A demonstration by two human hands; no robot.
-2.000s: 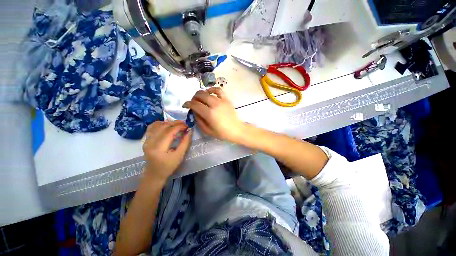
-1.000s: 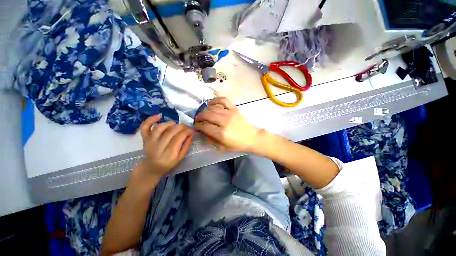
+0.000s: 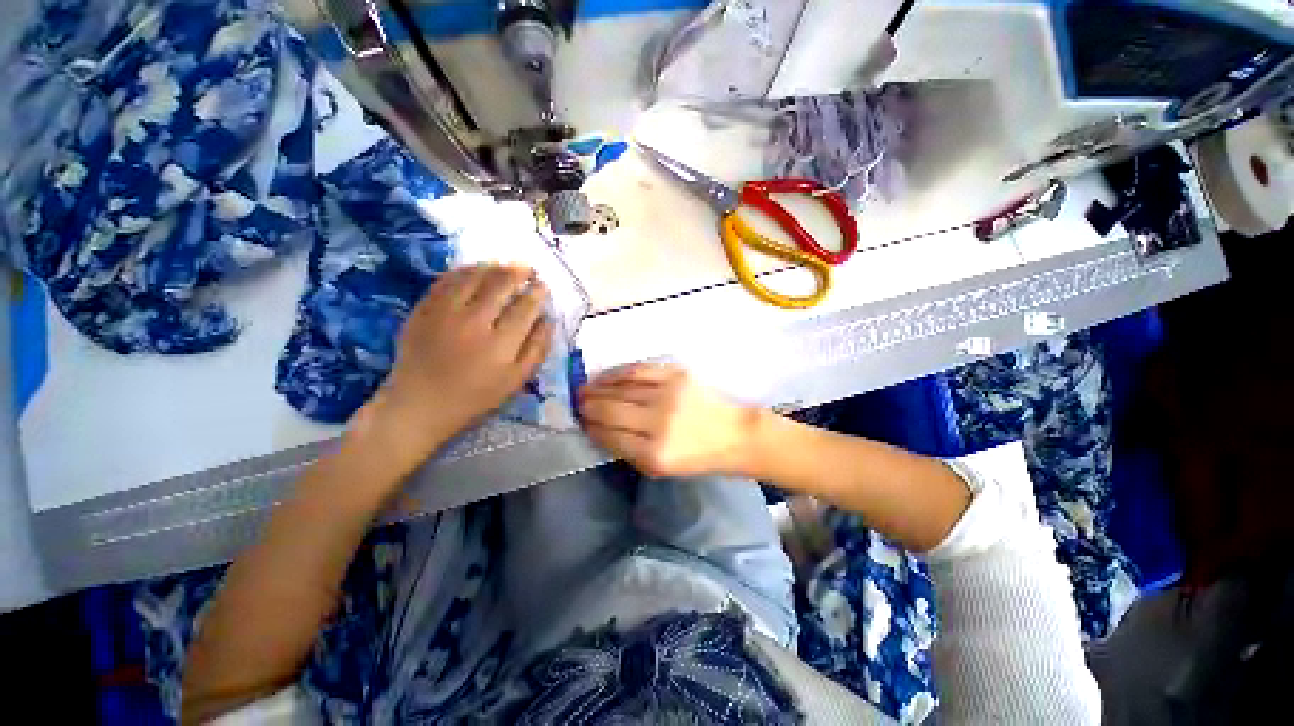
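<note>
A blue floral garment piece [image 3: 348, 284] lies on the white table left of and below the needle, its edge running under both hands. My left hand [image 3: 476, 348] lies on the cloth with its fingers together, pressing it down. My right hand [image 3: 646, 416] pinches the dark folded edge [image 3: 575, 372] of the piece near the table's front. The presser foot and needle area [image 3: 565, 199] is above my hands. The cloth under my palms and fingers is hidden.
Scissors [image 3: 781, 234] with red and yellow loops lie right of the needle. Behind them is a greyish thread tangle [image 3: 840, 139]. A pile of floral cloth [image 3: 156, 185] is at the left. A small reddish tool [image 3: 1022, 210] and black pieces [image 3: 1152, 206] lie right. Ruler tape [image 3: 908, 315] runs along the front.
My left hand has moved from pinching near my right hand to lying on the cloth further up. My right hand has moved down towards the table's front edge. The view has shifted slightly.
</note>
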